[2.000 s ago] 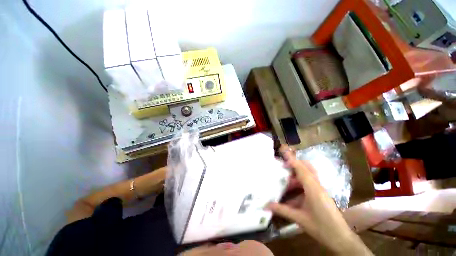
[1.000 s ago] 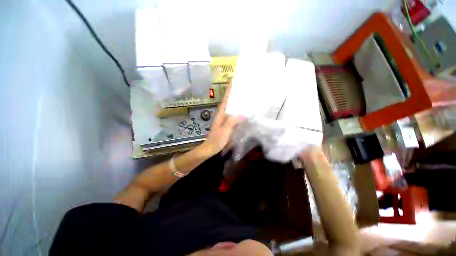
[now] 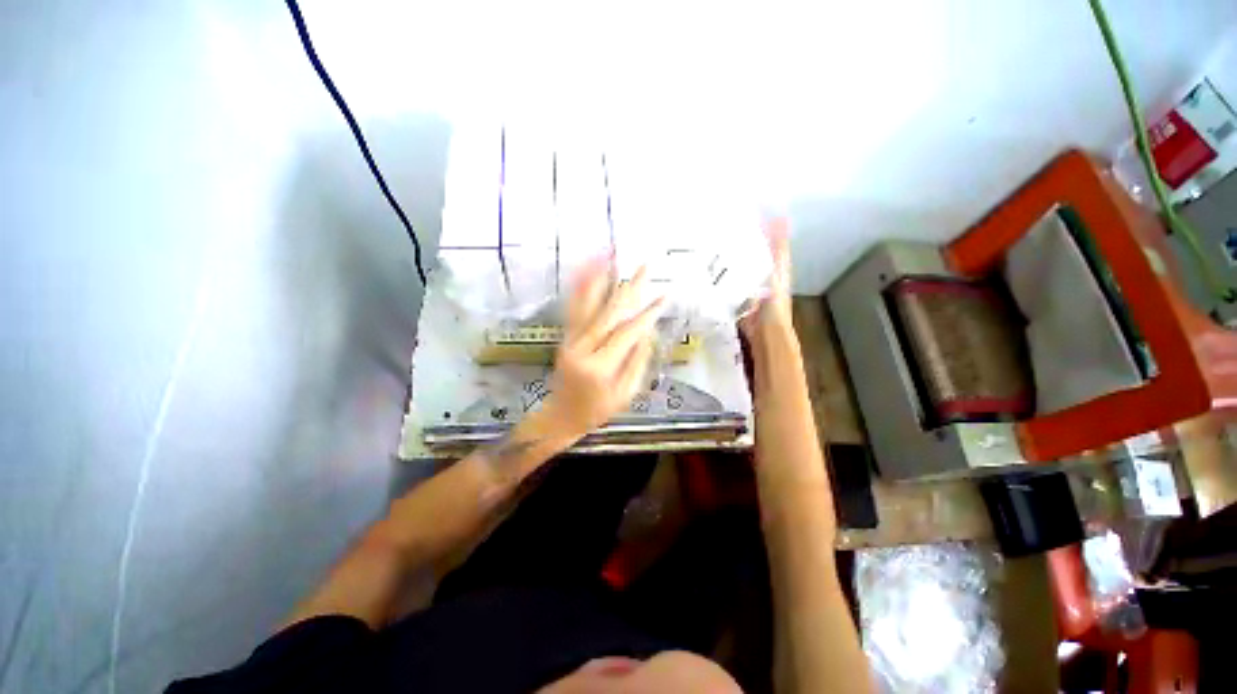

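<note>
White boxes in clear film (image 3: 529, 203) stand in a row on top of the cream-yellow heat sealer (image 3: 522, 346), their loose film ends towards me. More white boxes (image 3: 678, 203) stand at the row's right, washed out by glare. My left hand (image 3: 597, 355) is in front of them, fingers spread against the film ends and blurred. My right hand (image 3: 773, 292) is upright along the right side of the boxes; its grip is unclear. The sealing bar (image 3: 583, 435) runs along the sealer's front, below the grey plate with doodled hearts.
A grey and orange machine (image 3: 895, 359) with a ribbed reddish-brown bed stands at the right. A dark phone-like object (image 3: 852, 485) and a black object (image 3: 1031, 513) lie near it. A carton of crumpled clear film (image 3: 929, 617) is at lower right. A black cable (image 3: 356, 129) hangs at the wall.
The white boxes held in both hands have moved from in front of me onto the sealer top, beside the row. Both hands have followed them there; the left hand's fingers have spread.
</note>
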